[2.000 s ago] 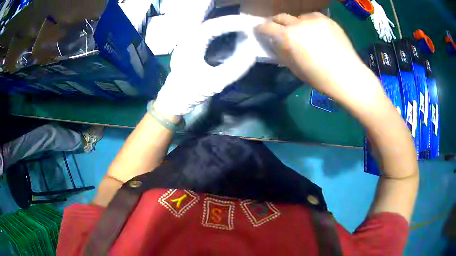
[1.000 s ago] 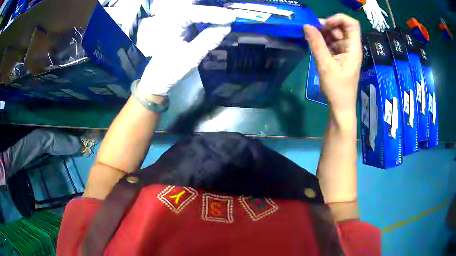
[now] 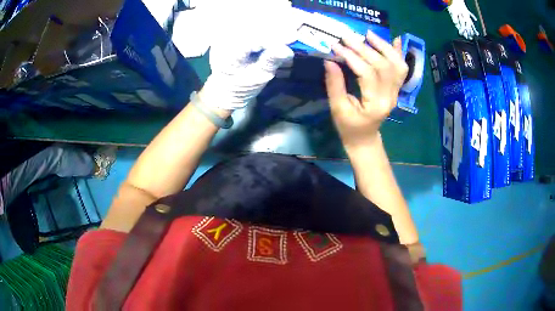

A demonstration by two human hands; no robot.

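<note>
A blue and black retail box (image 3: 356,13) stands in front of me, its lid down, with white lettering and a pictured white machine. My left hand (image 3: 246,64), in a white knitted glove, is at the box's left front edge with fingers curled; whether it holds anything is hidden. My bare right hand (image 3: 368,85) is at the front right of the lid, fingers spread and thumb apart, with nothing seen in it. The blue tape dispenser (image 3: 412,73) with a pale roll is right of the box.
Open brown-lined boxes (image 3: 137,51) with clear plastic inside are at left. Slim blue boxes (image 3: 465,133) stand in a row at right. A spare white glove (image 3: 464,19) and an orange tool (image 3: 512,39) lie behind them. Green crates (image 3: 36,279) are at lower left.
The lid, open two seconds ago, is now down. My left hand has moved right along the front edge. My right hand has moved left from the box's right corner, uncovering the tape dispenser.
</note>
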